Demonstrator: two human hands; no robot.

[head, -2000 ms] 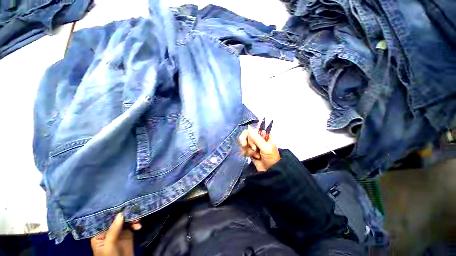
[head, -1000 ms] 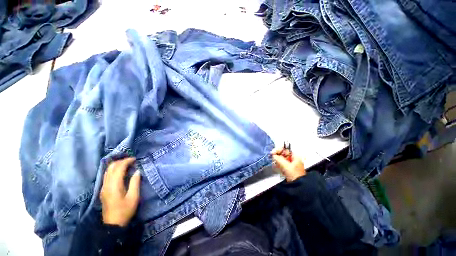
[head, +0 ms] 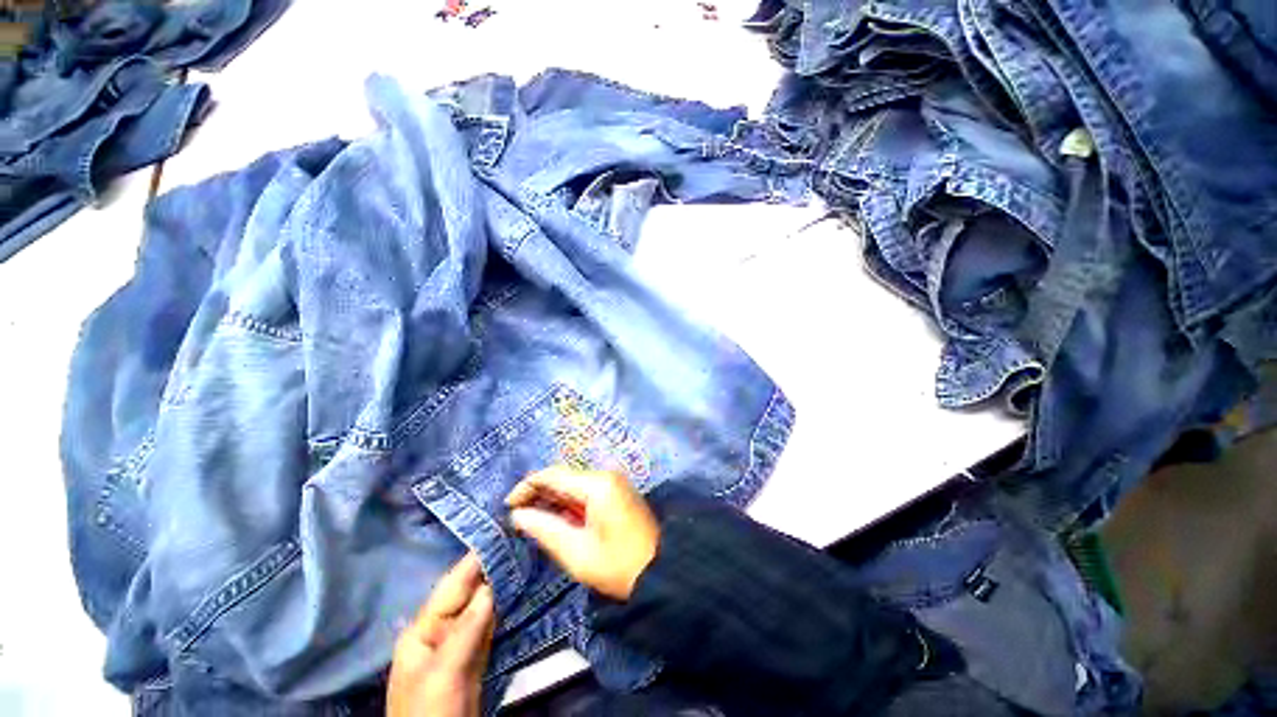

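A blue denim garment lies spread and rumpled on the white tabletop. Its pocket, with yellow-gold embroidery beside my fingers, is in front of me. My left hand is at the lower end of the pocket's stitched edge, with fingertips against the cloth; its grip is not clear. My right hand is over the pocket with fingers curled. The snips are not visible in it; the fingers may hide them.
A large denim pile stands at the right and hangs over the table edge. Other denim lies at the far left. Red scraps lie on the far tabletop. More denim is below the table edge at the lower right.
My right hand has let go of the garment's right corner and moved left onto the pocket. My left hand has moved right and down to the pocket edge. The front panel has slackened.
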